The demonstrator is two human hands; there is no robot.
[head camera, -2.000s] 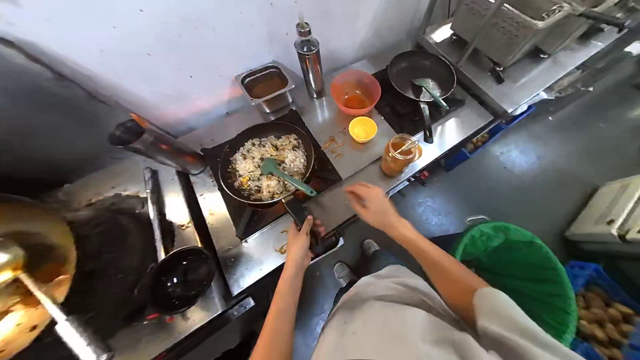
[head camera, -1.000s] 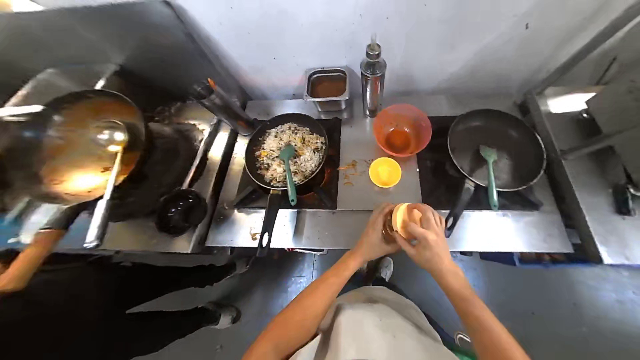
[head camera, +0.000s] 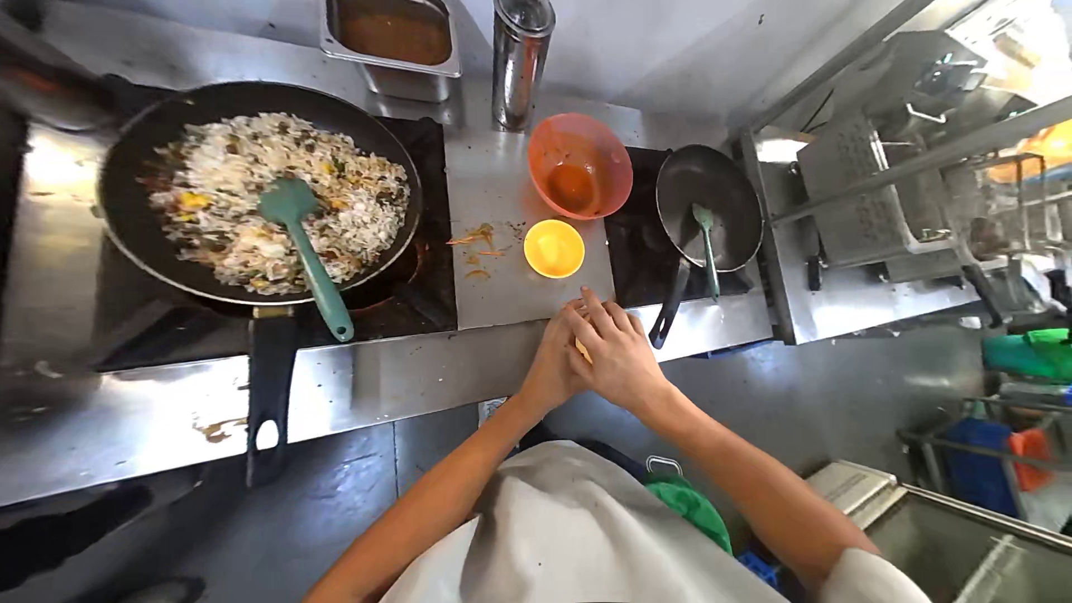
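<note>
My left hand [head camera: 554,360] and my right hand [head camera: 618,352] are closed together around a small jar [head camera: 584,350] at the counter's front edge. Only a tan sliver of it shows between them; the fingers hide its mouth. Just beyond my fingers stands a small yellow bowl [head camera: 554,249], with a larger orange-red plastic bowl [head camera: 579,167] behind it, holding some reddish-brown liquid. On the left burner, a frying pan [head camera: 280,295] holds rice with mixed bits, and a green spatula [head camera: 311,261] rests in it. The smaller pan [head camera: 710,180] at right holds another green spatula [head camera: 706,243].
A steel container [head camera: 389,46] of brown sauce and a metal bottle [head camera: 519,71] stand along the wall. Food scraps [head camera: 479,239] lie left of the yellow bowl. Both pan handles point towards the front; the left one [head camera: 271,385] overhangs the edge. Fryer baskets [head camera: 854,188] are at right.
Two seconds ago my left hand was at the large pan's handle, my right hand was empty, and the jar stood on the counter. Now both hands enclose the jar. The view has shifted.
</note>
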